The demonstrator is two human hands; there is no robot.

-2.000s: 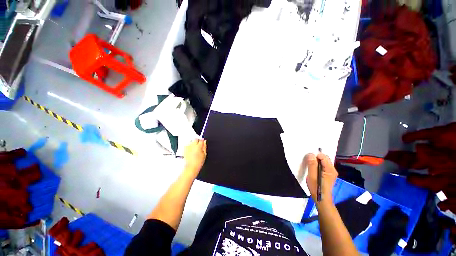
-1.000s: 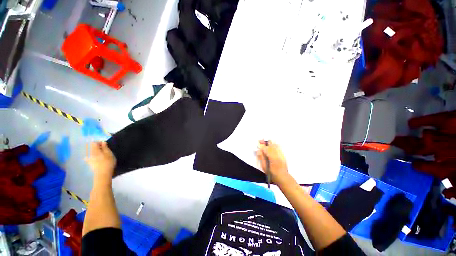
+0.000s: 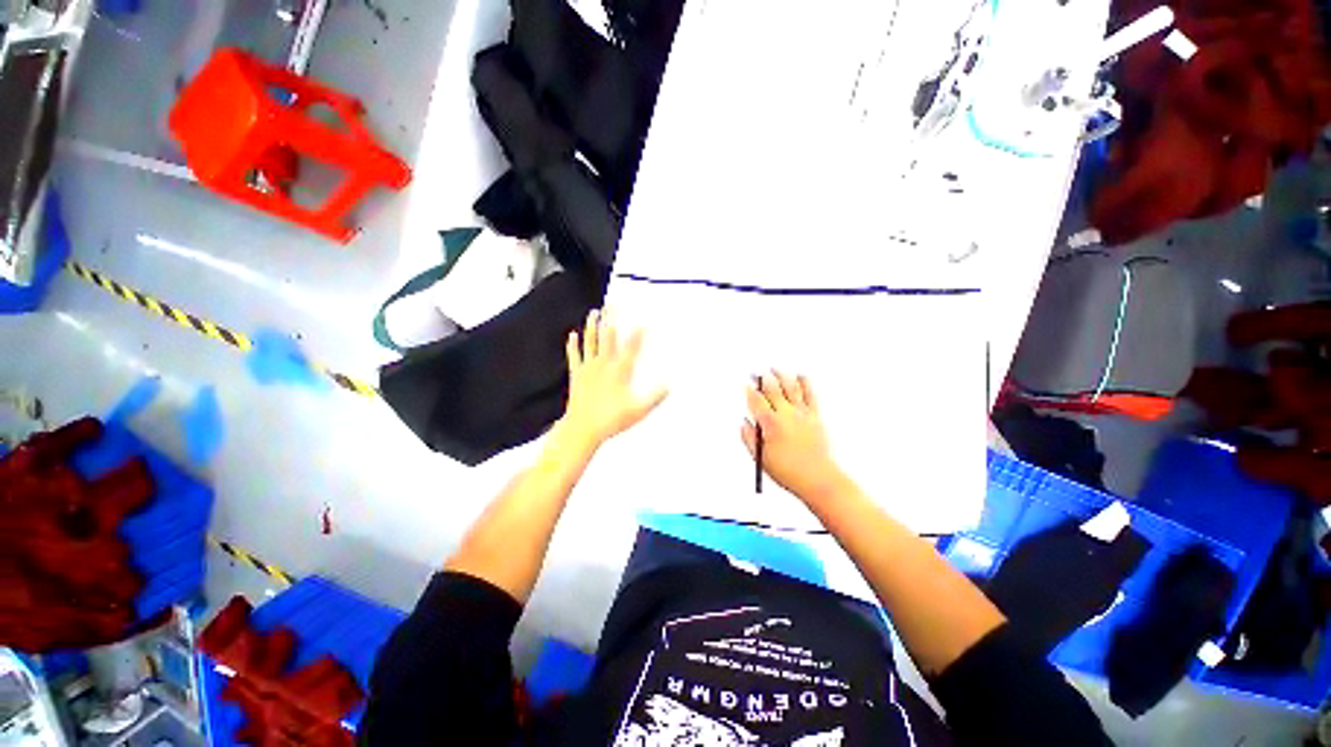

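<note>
A white pattern sheet point(image 3: 890, 380) lies on the white table, with a thin black strip point(image 3: 818, 289) showing along its far edge. My left hand point(image 3: 606, 382) lies flat with fingers spread on the sheet's left part, holding nothing. My right hand point(image 3: 788, 426) rests on the sheet and holds a thin dark pen point(image 3: 759, 455). A black cut panel point(image 3: 489, 372) lies to the left of my left hand, over the table's left side and partly over a white bundle with a green band point(image 3: 489, 277).
A black garment pile point(image 3: 548, 132) lies at the far left of the table. The white sewing machine point(image 3: 1044, 88) is at the far right. Blue crates point(image 3: 1080, 540) with dark cloth stand at the right. A red stool point(image 3: 278, 139) stands at the left.
The black panel moved left off the white sheet's area and now lies at the left. My left hand let go of it and moved right onto the sheet. My right hand stays with the pen.
</note>
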